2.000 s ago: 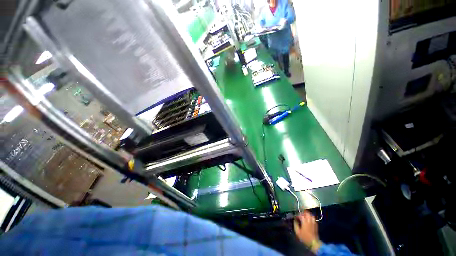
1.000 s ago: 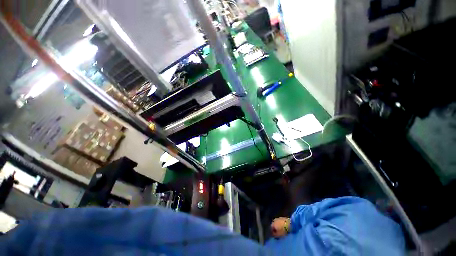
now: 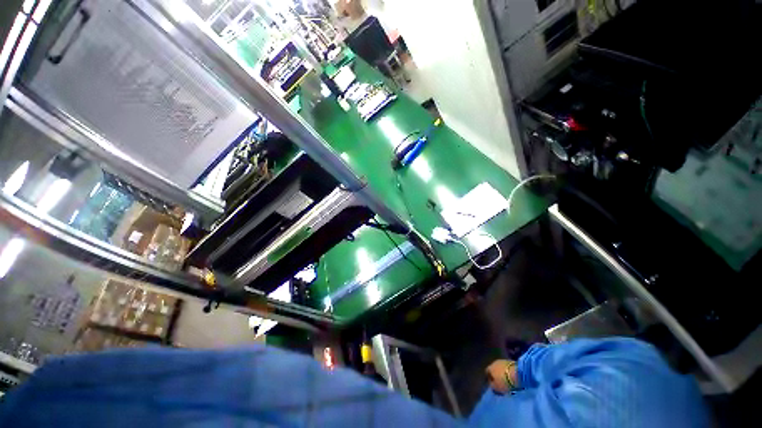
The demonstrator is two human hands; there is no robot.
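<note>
A small white charger (image 3: pixel 441 235) lies on the near end of the green bench (image 3: pixel 368 305), beside a white paper sheet (image 3: pixel 474 209). Its white cord loops over the bench edge. My right hand (image 3: pixel 501 376) is low at the bottom, below and apart from the charger, over the dark area past the bench end. It is small and blurred, its fingers are mostly hidden, and nothing can be made out in it. My left hand is out of the picture; a blue sleeve fills the bottom left.
A blue tool with a yellow tip (image 3: pixel 413 152) and a board tray (image 3: pixel 369 100) lie farther along the bench. A metal frame (image 3: pixel 309 134) crosses at left. A white cabinet (image 3: pixel 459 75), dark machine (image 3: pixel 585 155) and pale rail (image 3: pixel 635 288) stand right.
My right hand has moved from beside the cord at the bench edge down and away from it. The person at the far end is no longer seen. The view has shifted; the charger remains on the bench.
</note>
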